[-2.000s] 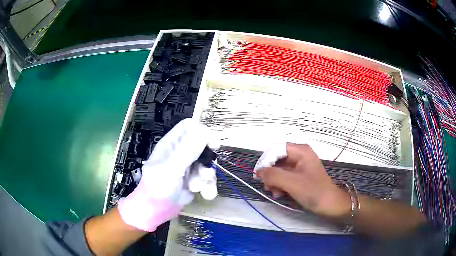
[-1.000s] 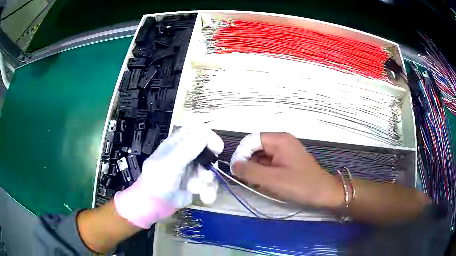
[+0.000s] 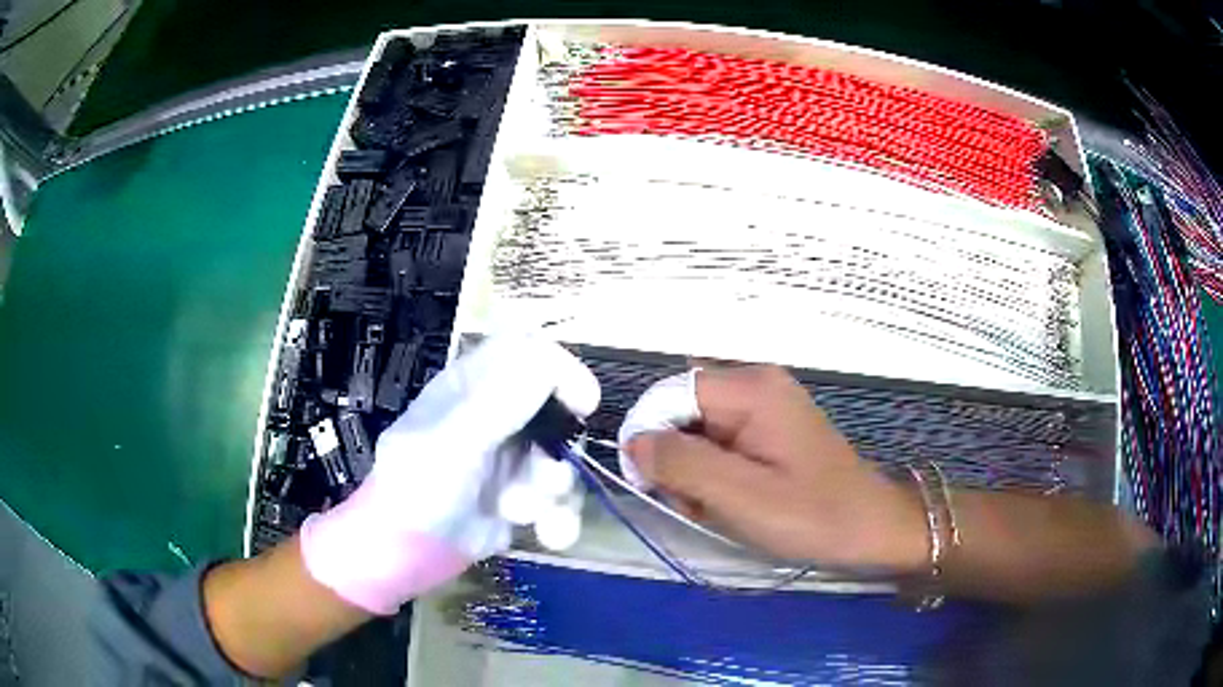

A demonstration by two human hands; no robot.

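Observation:
My left hand (image 3: 463, 463), in a white glove with a pink cuff, holds a black connector housing (image 3: 553, 424) between thumb and fingers. A blue wire (image 3: 624, 519) and a white wire (image 3: 644, 494) trail from the housing down to the right. My right hand (image 3: 751, 463), bare with white coverings on the fingertips, is just right of the housing. Its thumb and finger are pinched at a thin wire near the housing. The wire's colour and its tip are hard to make out between the fingers.
The white divided tray (image 3: 284, 336) holds a pile of black housings (image 3: 402, 215) at left. Its rows hold red wires (image 3: 805, 121), white wires (image 3: 791, 262), dark wires (image 3: 939, 427) and blue wires (image 3: 697, 624). Mixed finished harnesses (image 3: 1156, 336) lie right of the tray on the green top (image 3: 148, 336).
The tray now appears higher and further left. My right hand has moved left, up close to the housing. The red wire seen by its fingers earlier no longer shows clearly there.

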